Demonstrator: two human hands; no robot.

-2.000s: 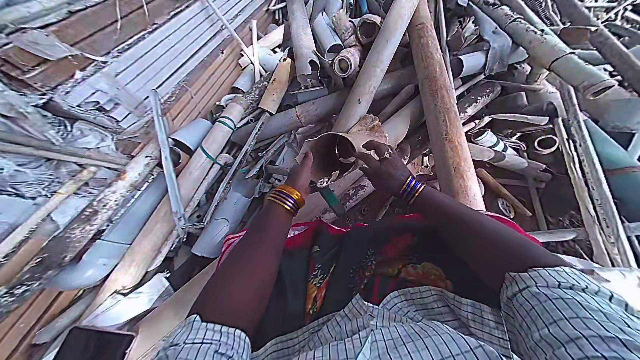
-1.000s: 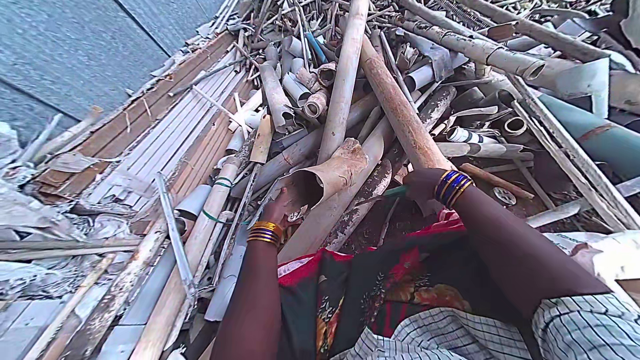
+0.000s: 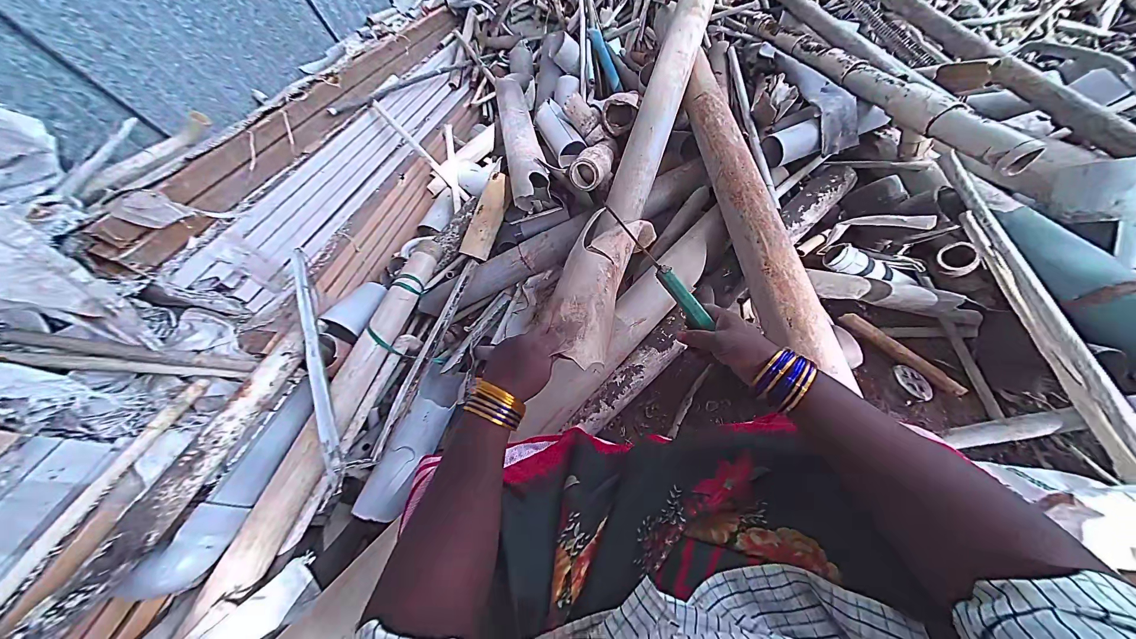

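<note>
A dirty beige plastic pipe piece (image 3: 587,288), broken at its ends, lies tilted across larger pipes. My left hand (image 3: 522,362) grips its lower end. In my right hand (image 3: 729,342) is the green handle of a thin-bladed tool (image 3: 683,297), which looks like a screwdriver or an awl. Its thin dark shaft points up and left, across the pipe piece's upper end. Whether the tip touches the pipe cannot be told. A long brown-stained pipe (image 3: 754,213) runs just beyond my right hand.
Heaped pipe scraps surround my hands. Long brown and white strips (image 3: 311,177) lie stacked at the left, beside crumpled pale sheeting (image 3: 53,266). A split pale pole (image 3: 1047,311) and a wide teal pipe (image 3: 1078,266) lie at the right. Patterned cloth (image 3: 666,515) covers my lap.
The pipe piece's opening faced me in the earlier frames; now the piece lies with its length pointing away. My right hand, at the piece two seconds ago, has moved off it, and the green-handled tool shows clearly.
</note>
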